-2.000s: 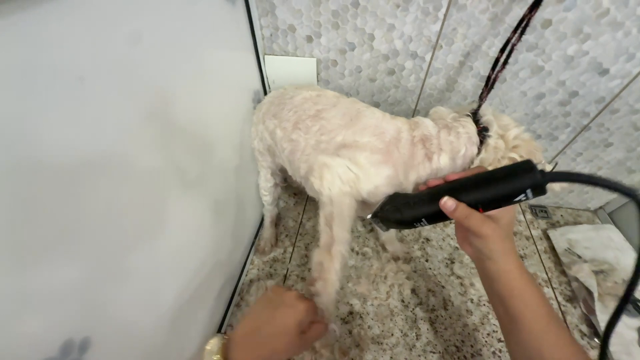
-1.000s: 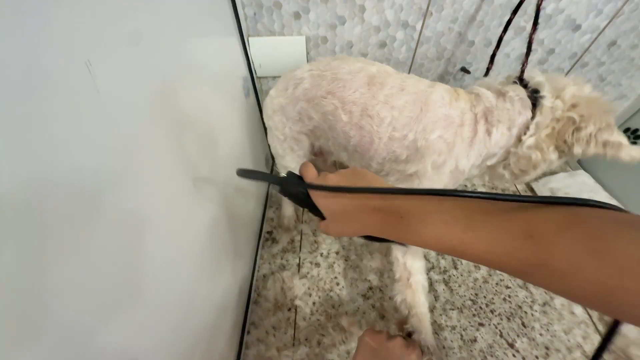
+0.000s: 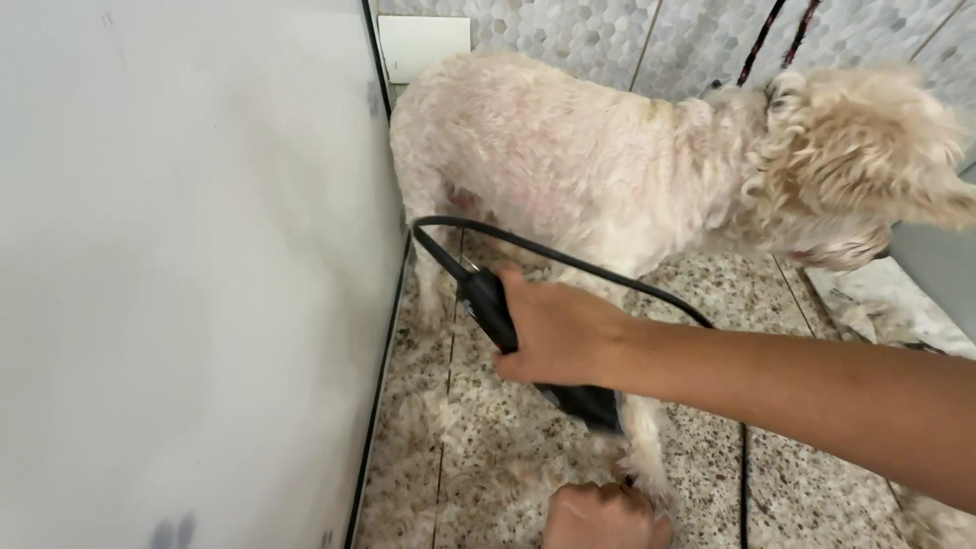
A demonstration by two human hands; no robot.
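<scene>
A light-coated dog (image 3: 534, 145), clipped short on the body with longer curly fur on its head, stands on a speckled stone surface. My right hand (image 3: 560, 328) is closed around black corded electric clippers (image 3: 488, 309), whose head end lies against the dog's front leg (image 3: 644, 442). The cord loops up and back over my forearm's upper side. Low in the view, my left hand (image 3: 606, 518) is closed at the paw of that front leg; fingers and grip are partly hidden. A dark cord loop (image 3: 801, 34) runs up from the dog's neck.
A pale smooth panel (image 3: 191, 267) with a black edge stands at the left. Behind the dog is a hexagon-patterned tile wall (image 3: 579, 38) with a white plate (image 3: 425, 47). Loose fur (image 3: 427, 427) is scattered on the speckled surface (image 3: 701, 473). A white sheet (image 3: 892, 301) lies at right.
My right hand has turned the clippers from pointing left to pointing down along the front leg. The dog's head, partly behind the clippers and hand two seconds ago, now shows in side view.
</scene>
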